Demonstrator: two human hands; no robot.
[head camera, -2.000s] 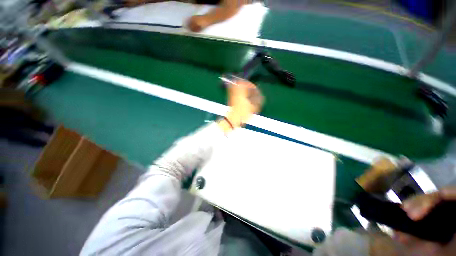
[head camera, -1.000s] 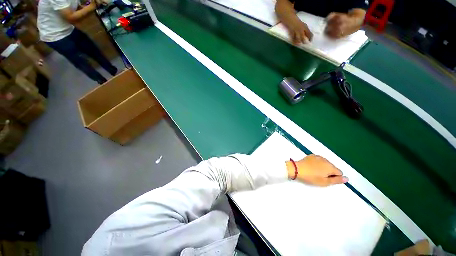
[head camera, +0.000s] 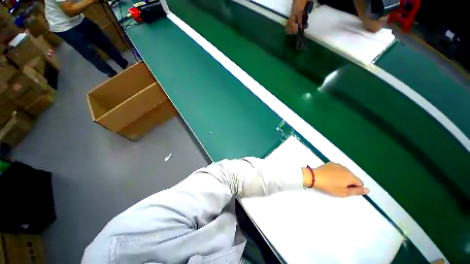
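My left hand (head camera: 337, 180) rests palm down at the far edge of the white work board (head camera: 319, 227), beside the white edge strip. The hand's back faces me and a red band is on the wrist. The fingers are partly curled, pointing right; their undersides are hidden, and nothing shows in the hand. The sleeve crosses the board's left part. My right hand is out of the picture. No screwdriver shows.
The green conveyor belt (head camera: 257, 56) runs beyond the white strip. Across it, a person's hand (head camera: 297, 18) holds a dark object at another white board (head camera: 350, 33). An open carton (head camera: 131, 103) stands left on the floor. Another person stands at upper left.
The hair dryer that lay on the belt a second ago no longer lies there. The other person's hand has moved to the belt's far edge. My left hand has barely moved.
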